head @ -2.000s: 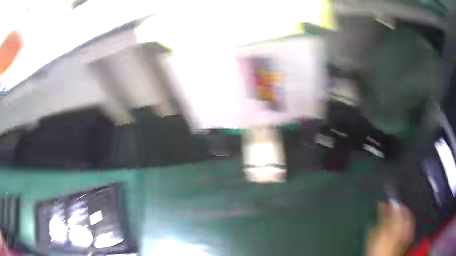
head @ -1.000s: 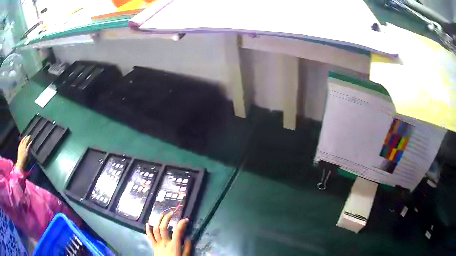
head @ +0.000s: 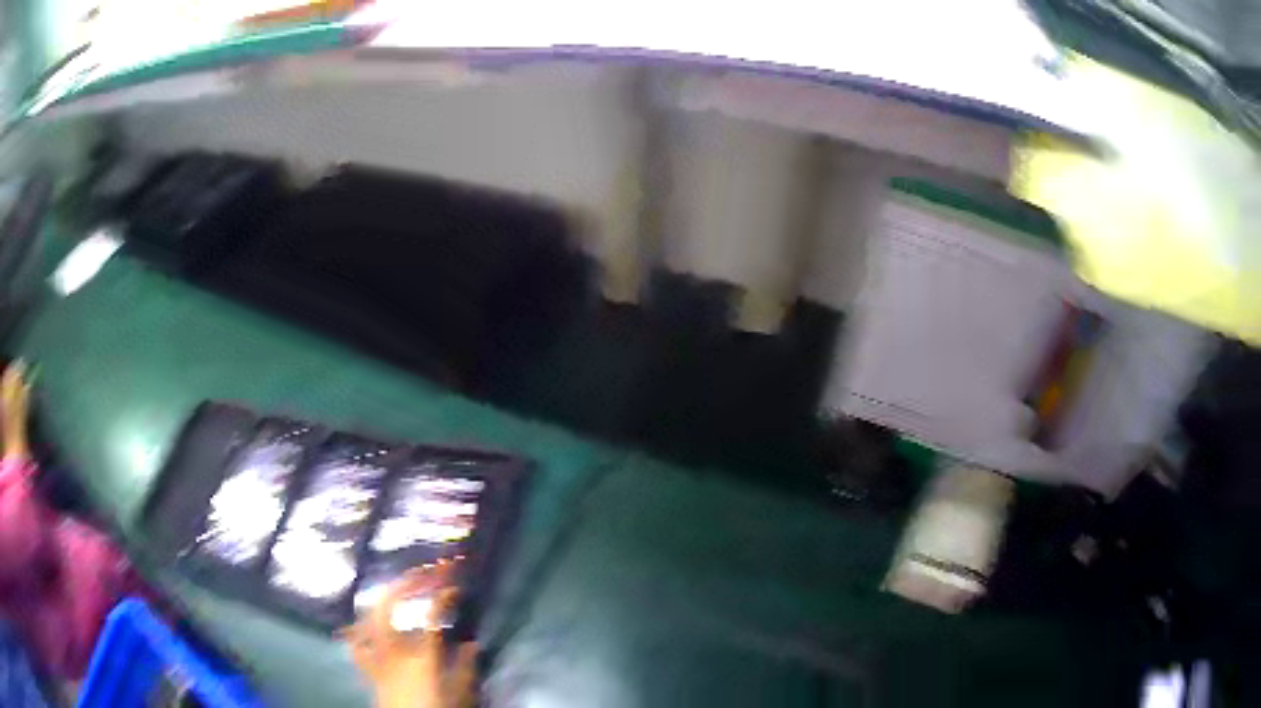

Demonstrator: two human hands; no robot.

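Observation:
A black phone tray (head: 191, 477) lies on the green mat at the lower left. Its leftmost slot is empty. Three smartphones with bright, glaring screens fill the other slots: the left one (head: 252, 498), the middle one (head: 327, 523) and the right one (head: 429, 501). My left hand (head: 408, 650) reaches in from the bottom edge, its blurred fingers over the lower end of the right phone. It does not visibly grip anything; whether it touches the screen is unclear. My right hand is not in view.
The test chart board (head: 954, 332) with its color chart (head: 1062, 374) stands at the right, behind a small white box (head: 954, 537). Dark trays (head: 208, 208) lie at the back left. A person's pink sleeve (head: 62, 567) and a blue crate (head: 145, 664) are at the lower left.
The view has turned from the chart to the tray. Since one second ago, the small tray beside the other person has left view, and my left hand remains at the right phone's lower end.

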